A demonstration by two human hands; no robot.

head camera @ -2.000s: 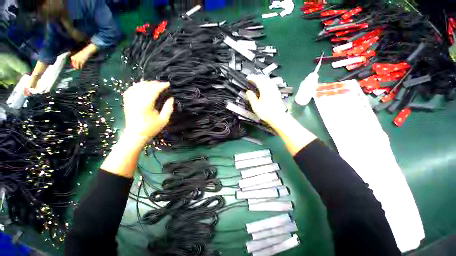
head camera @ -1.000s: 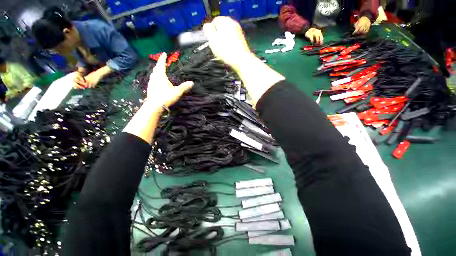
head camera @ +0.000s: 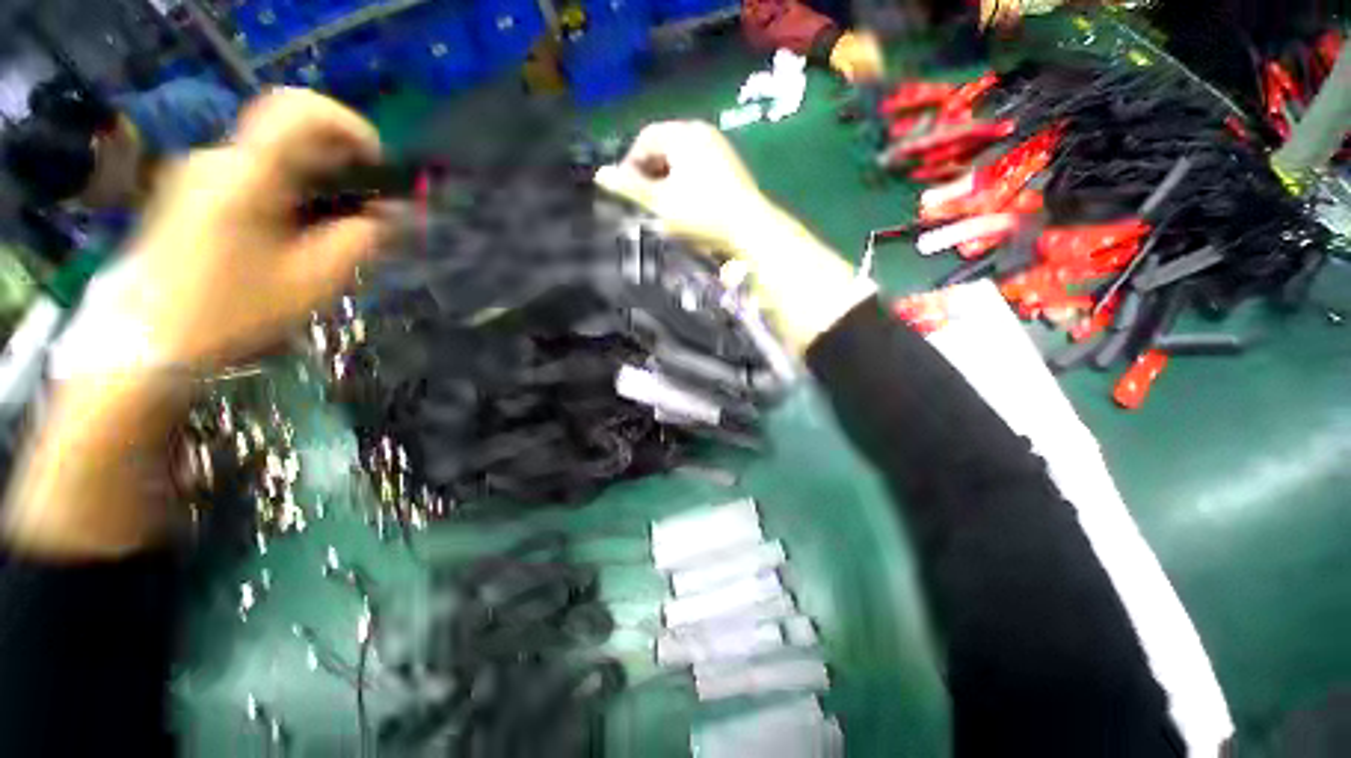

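Note:
My left hand (head camera: pixel 259 230), large and blurred at left, is closed on the cable side of a lifted, blurred bundle of black coiled cables (head camera: pixel 496 200). My right hand (head camera: pixel 689 185) is curled at the bundle's other end, where pale cabled modules show; its exact grip is blurred. Below lies the stock pile of black cables (head camera: pixel 519 400), with grey-white modules (head camera: pixel 667 396) at its right side. Nearer me, a column of pale-faced modules (head camera: pixel 726 600) lies on the green table, their coiled cables (head camera: pixel 519 637) to the left.
The release sheet (head camera: pixel 1037 430) lies right, partly behind my right sleeve. Red-taped modules (head camera: pixel 1089 259) with black cables are heaped at upper right. A crumpled white piece (head camera: pixel 768 89) lies at the back. Connector ends (head camera: pixel 274 459) lie left. People are at upper left and top; blue bins (head camera: pixel 445 52) stand behind.
My left hand has moved left and up, nearer the camera, and has closed. My right hand has come down slightly. A dark bundle now shows raised between them. The view has shifted.

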